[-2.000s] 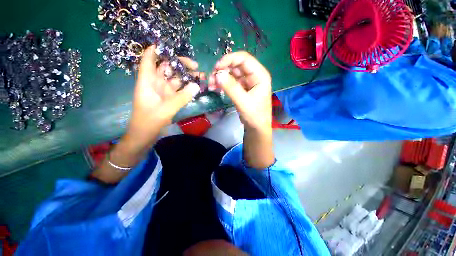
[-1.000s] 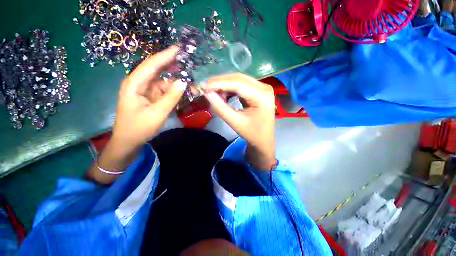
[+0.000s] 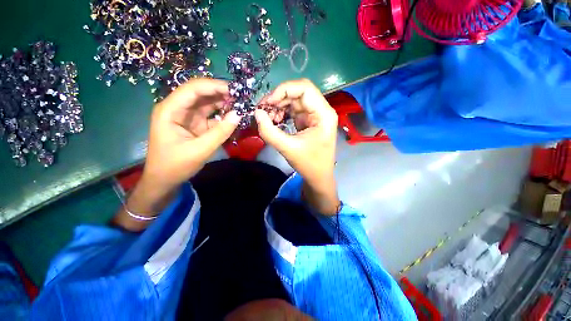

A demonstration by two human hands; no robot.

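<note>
My left hand [image 3: 191, 125] holds a bunch of small dark and silver parts [image 3: 241, 78] upright between thumb and fingers. My right hand [image 3: 299, 122] is close beside it, its thumb and fingers pinching small dark parts at the bunch's right side. A loose pile [image 3: 156, 37] with copper and silver rings lies on the green mat beyond my left hand. A flatter, greyer batch [image 3: 41, 103] lies at the far left. A few loose parts [image 3: 260, 28] and a pale clear ring [image 3: 298, 57] lie beyond my hands.
Dark thin strips [image 3: 303, 12] lie at the top of the green mat [image 3: 113, 131]. A red fan [image 3: 466, 15] stands at the upper right. A person in a blue smock [image 3: 469, 94] is on the right. Red stools [image 3: 357, 119] are below the bench edge.
The view has shifted, so the piles and fan sit higher and further left. The pale ring now shows on the mat. My hands remain together at the bunch, which now stands more upright.
</note>
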